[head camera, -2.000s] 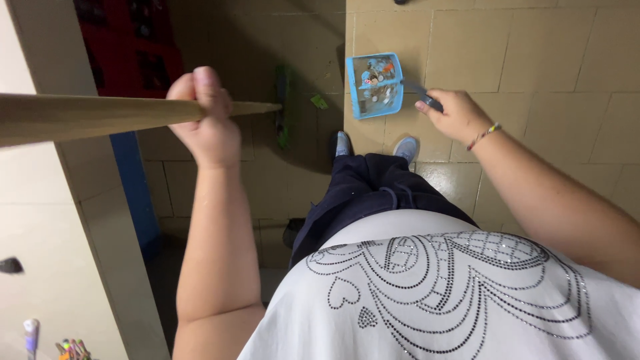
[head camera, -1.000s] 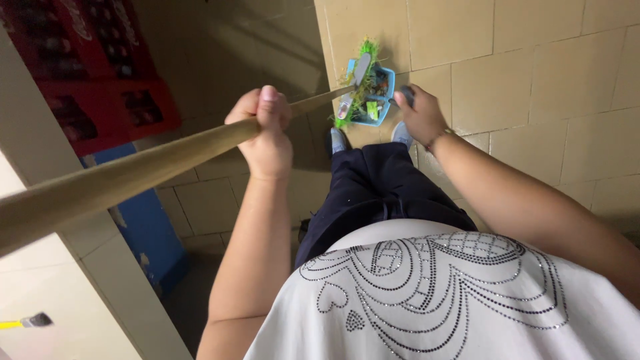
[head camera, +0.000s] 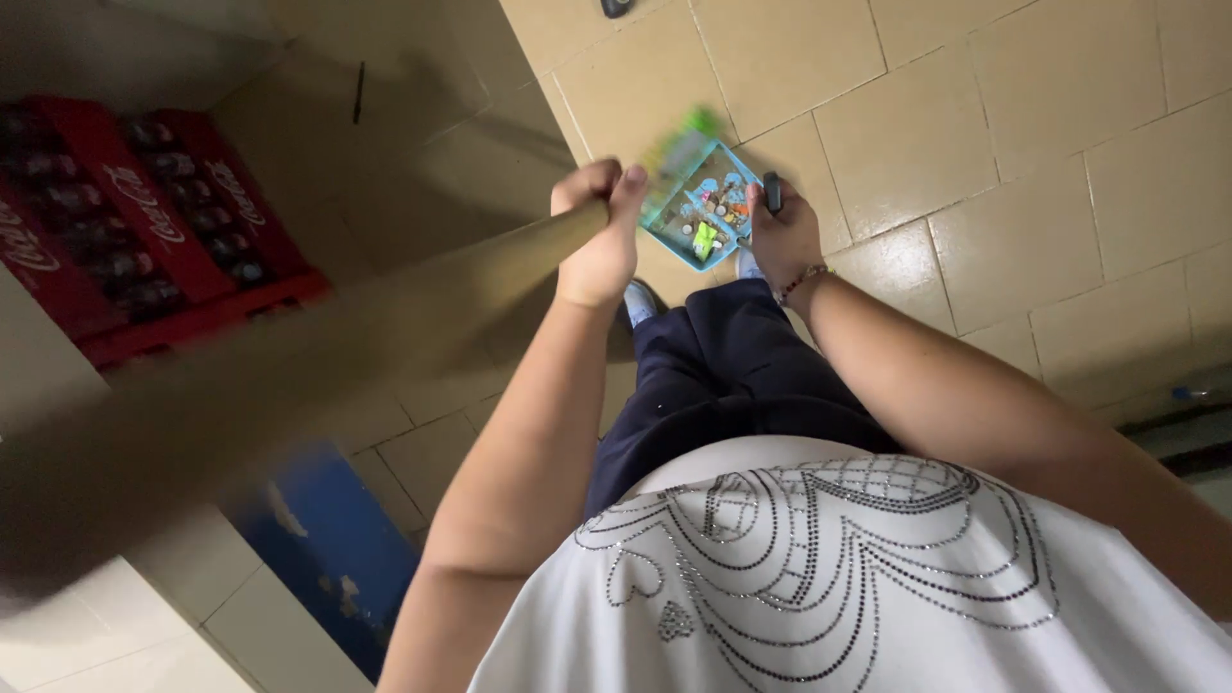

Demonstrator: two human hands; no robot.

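My left hand [head camera: 599,231] grips a long wooden broom handle [head camera: 462,279] that runs toward the lower left, close to the camera and blurred. The broom's green bristles [head camera: 701,125] show blurred beyond that hand, at the dustpan's far left edge. My right hand [head camera: 787,226] is closed around the dark handle end [head camera: 773,192] of the light blue dustpan [head camera: 681,252]. Inside the pan lie bits of litter, among them a bright green wrapper [head camera: 705,241], small round pieces and orange scraps. The pan is just in front of my shoes.
Red crates of bottles [head camera: 159,212] stand at the left, with a blue panel [head camera: 332,549] below them. A thin dark stick [head camera: 359,92] lies on the shaded floor. A dark object [head camera: 616,8] is at the top edge. Beige floor tiles [head camera: 895,144] extend to the right.
The green wrapper, on the floor two seconds ago, is now in the dustpan. The broom head has moved from the floor at the left to the pan. The view has turned.
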